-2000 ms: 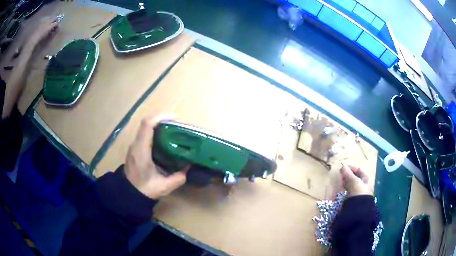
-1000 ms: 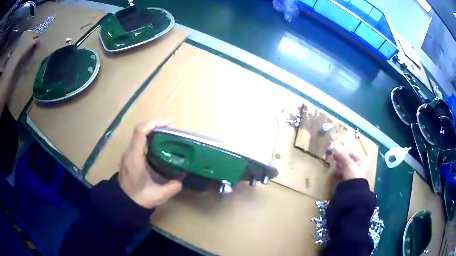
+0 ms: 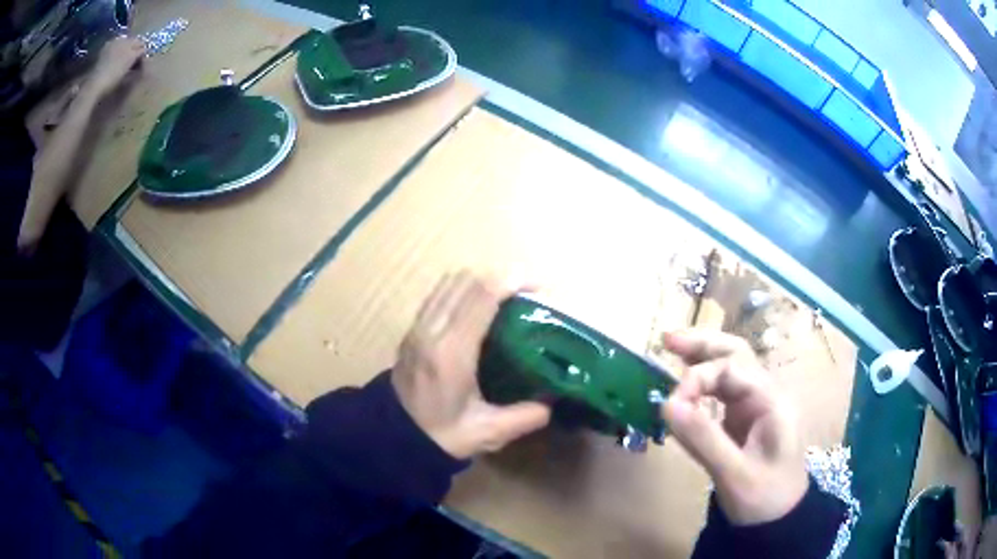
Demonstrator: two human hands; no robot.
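Note:
My left hand (image 3: pixel 454 371) grips one end of a glossy green housing (image 3: pixel 569 366), held tilted above the cardboard mat, with its raised oblong recess showing. My right hand (image 3: pixel 732 420) is at the housing's other end, thumb and fingertips close together around something small and bright. Whether the fingertips touch the housing is hard to tell. A silver fitting (image 3: pixel 632 440) sticks out from the housing's lower edge. A pile of silver fittings (image 3: pixel 833 480) lies right of my right wrist, partly hidden by the sleeve.
Beyond my right hand is a stained brown block (image 3: pixel 754 311). A white roll (image 3: pixel 893 369) lies at the right, near dark housings (image 3: pixel 962 306). Two green housings (image 3: pixel 219 142) lie at the left. Another person's arm (image 3: pixel 77 137) reaches in at the upper left. Blue bins (image 3: pixel 787 71) stand beyond the bench.
My right hand has moved from the stained block to the housing's right end. My left hand and the housing appear further right, and the housing is turned. The whole view has shifted slightly.

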